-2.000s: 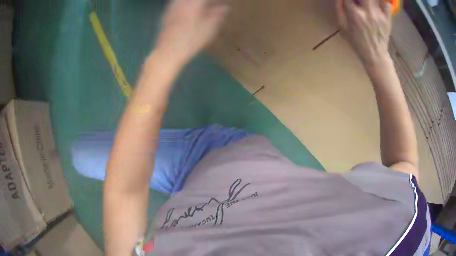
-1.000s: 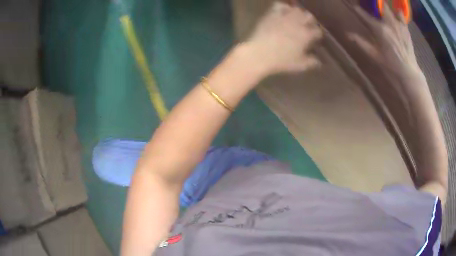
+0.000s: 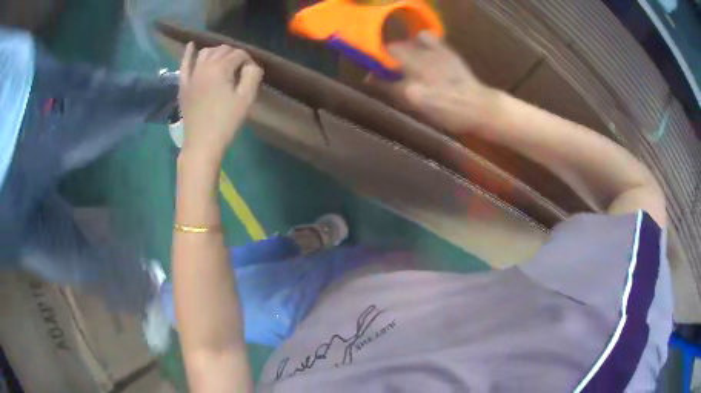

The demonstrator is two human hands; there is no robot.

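A brown carton (image 3: 369,163), partly folded with its long edges slanting down to the right, stands in front of my torso. My left hand (image 3: 219,92), with a bracelet on its wrist, grips the carton's upper left end, fingers curled over the edge. My right hand (image 3: 438,84) holds an orange and purple tape dispenser (image 3: 350,27) by its looped handle, above the carton's far edge. Its fingers are partly hidden by the handle. No tape strip can be made out.
Another person's legs (image 3: 92,123) in jeans are close at the left. Stacked flat cartons (image 3: 615,100) stand at the right. A carton printed "ADAPTER" (image 3: 34,330) lies at the lower left. A blue stool part (image 3: 686,353) shows lower right.
My left hand has moved left and now grips the carton's end. The carton's edges are raised. The tape dispenser has come fully into view. Another person has come in at the left.
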